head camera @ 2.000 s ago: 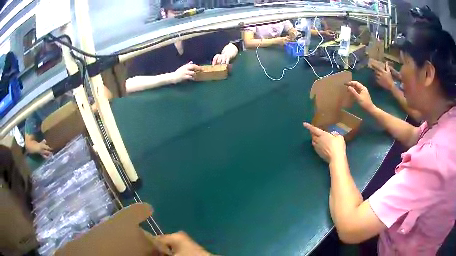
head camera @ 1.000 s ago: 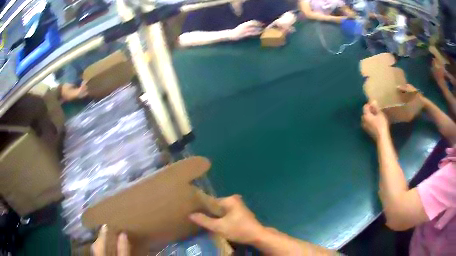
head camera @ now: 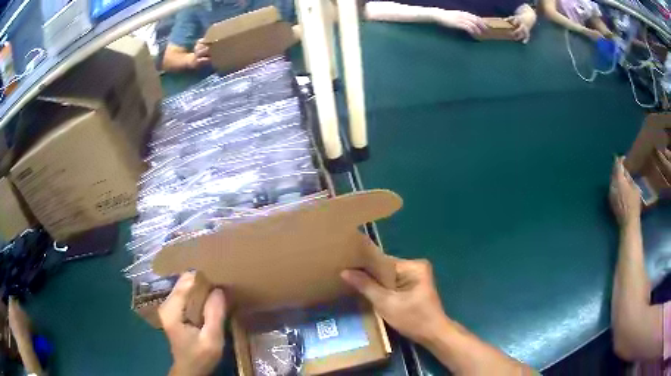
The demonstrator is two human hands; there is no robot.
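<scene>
An open brown mailer box (head camera: 382,355) lies at the bottom centre, its wide lid flap (head camera: 276,257) standing upright with rounded ends. My left hand (head camera: 193,323) pinches the left side flap of the lid. My right hand (head camera: 405,297) pinches the right side flap. Inside the box lie a blue printed card (head camera: 340,339) with a white QR square and a clear bag (head camera: 274,351) with something dark in it. Behind the lid stands a divided carton (head camera: 150,311) full of shiny clear bags (head camera: 228,154) in rows. The lid hides part of its front.
A large master carton (head camera: 81,169) with open flaps stands left of the tray. Black cables (head camera: 23,264) lie in front of it. Cream uprights (head camera: 353,81) stand on the green bench (head camera: 500,220) right of the tray. Co-workers' hands hold brown boxes at the back and right.
The view has swung left and down. My left hand has come into view and now holds the lid's left side. The card and bag inside the box show more fully.
</scene>
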